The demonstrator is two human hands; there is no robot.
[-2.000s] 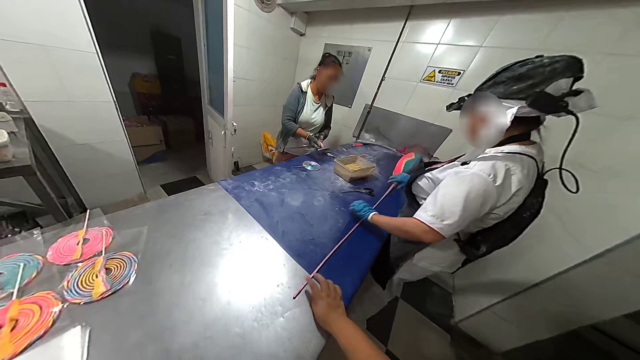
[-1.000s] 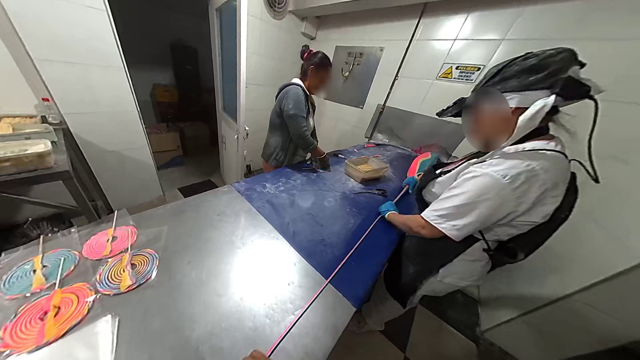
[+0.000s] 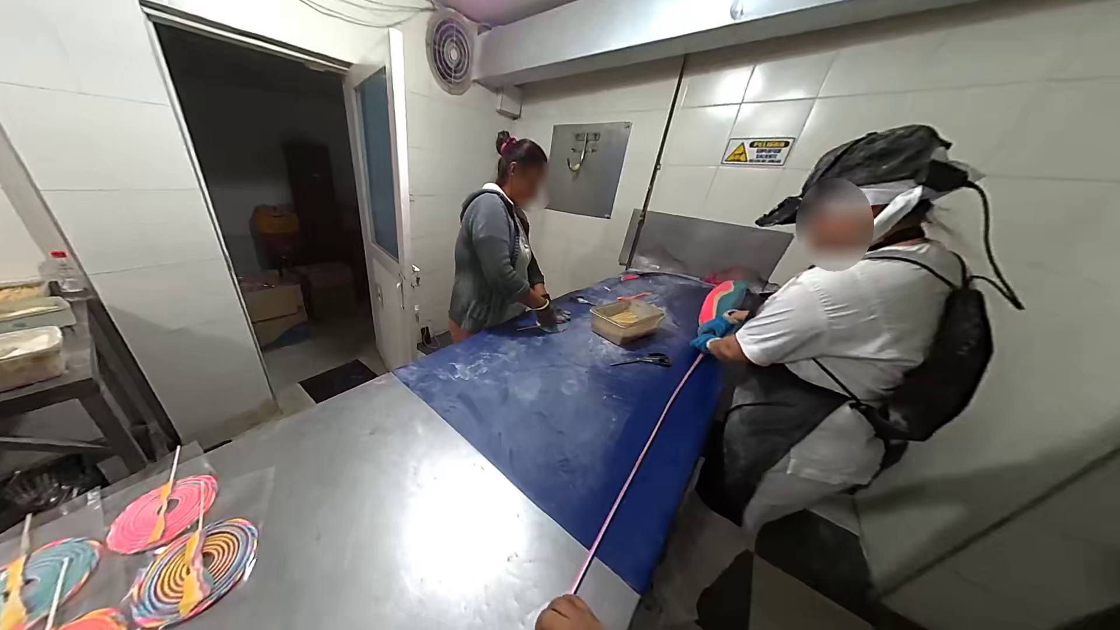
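At the bottom edge my right hand [image 3: 569,614] is closed on the near end of a thin pink candy rope [image 3: 632,479]. The rope runs up over the metal tabletop and the blue mat [image 3: 525,420] to the blue-gloved hands [image 3: 715,334] of a co-worker at the right. Beside those hands lies a thick striped candy mass [image 3: 723,302] in red, green and yellow. My left hand is not in view. Flat spiral lollipops on sticks, one pink [image 3: 163,514] and one multicoloured [image 3: 194,573], lie on clear wrappers at the lower left with several others.
A plastic tub [image 3: 626,321] and black scissors [image 3: 643,360] are on the mat. A second person [image 3: 494,254] stands at its far left side, hands over the mat. Side shelving [image 3: 52,376] with tubs is at the left, by an open doorway.
The rope now reaches farther over the metal tabletop than two seconds ago. My right hand, then open beside the rope's end, is now closed on it. The second person stands more upright than at first.
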